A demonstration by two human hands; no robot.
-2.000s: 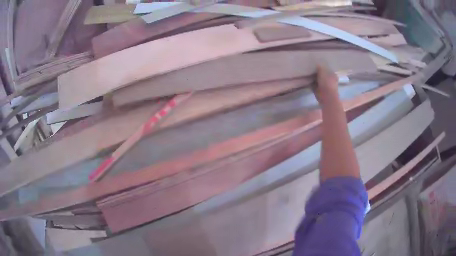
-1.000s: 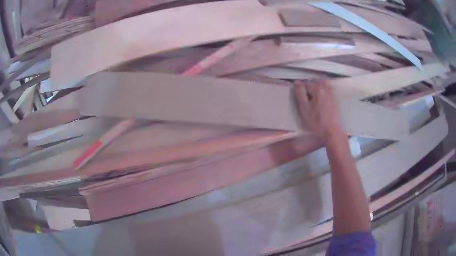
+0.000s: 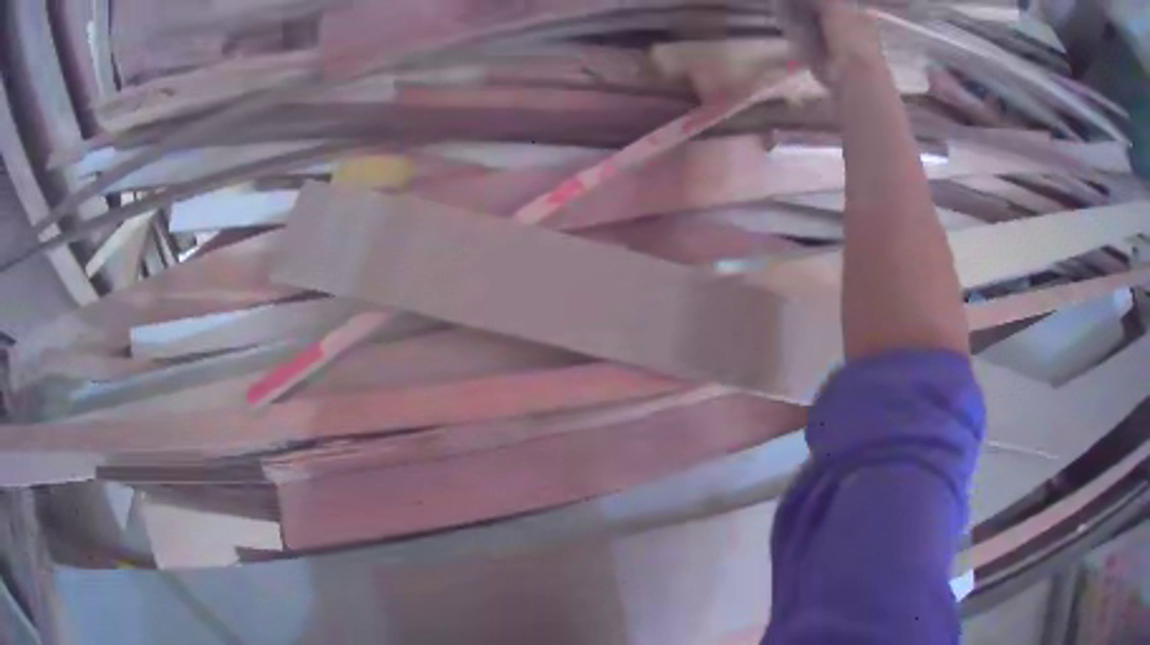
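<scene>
My right hand (image 3: 826, 38) is at the top edge, blurred and partly cut off, its forearm in a purple sleeve. It appears closed on a long wood strip (image 3: 505, 28), seen nearly edge-on and bowing down to the left; the grip itself is unclear. A wide grey-tan strip (image 3: 505, 271) lies slanted across the pile below, its right part behind my forearm. A red-marked strip (image 3: 568, 195) runs diagonally, passing under the wide strip. My left hand is not in view.
Pinkish boards (image 3: 530, 479) and more strips lie crosswise in the heap. A small yellow piece (image 3: 373, 171) lies behind the wide strip's left end. Pale panels (image 3: 479, 586) are along the near side. Thin curved strips cross the upper right.
My right hand has let go of the wide grey-tan strip and moved up to the top edge. That strip now lies slanted down to the right. The broad pinkish strip no longer shows flat behind it.
</scene>
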